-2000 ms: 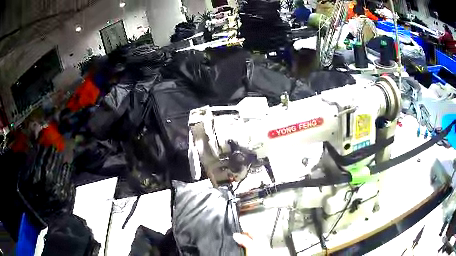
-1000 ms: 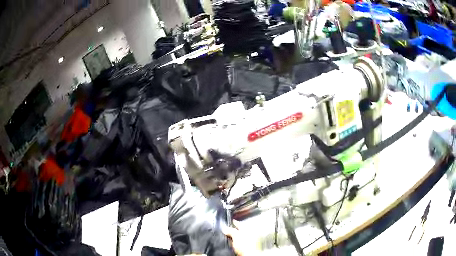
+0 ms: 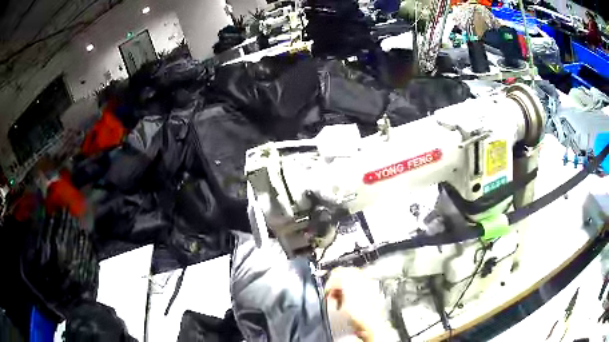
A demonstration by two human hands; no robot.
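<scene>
The backpack body (image 3: 274, 290), black-grey, shiny and floppy, hangs at the left end of the white sewing machine (image 3: 400, 180), its top edge by the presser foot area. The needle itself is too blurred to make out. My right hand (image 3: 354, 304), bare and overexposed, is at the right edge of the backpack body, just below the machine head; its grip is not clear. My left hand is not in view. A long black strip (image 3: 427, 239) runs across the machine towards the needle area, passing a green clip (image 3: 495, 227).
Black bags (image 3: 230, 143) are heaped behind the machine. A white tabletop (image 3: 127, 284) lies at the left, with more dark pieces (image 3: 204, 327) at its front. A blue crate edge (image 3: 43, 325) shows at lower left. Thread cones (image 3: 477, 55) stand behind. The handwheel (image 3: 527, 117) is at the right.
My right hand has moved up along the fabric edge, closer to the machine head, and more of it shows. The view swung right, then back.
</scene>
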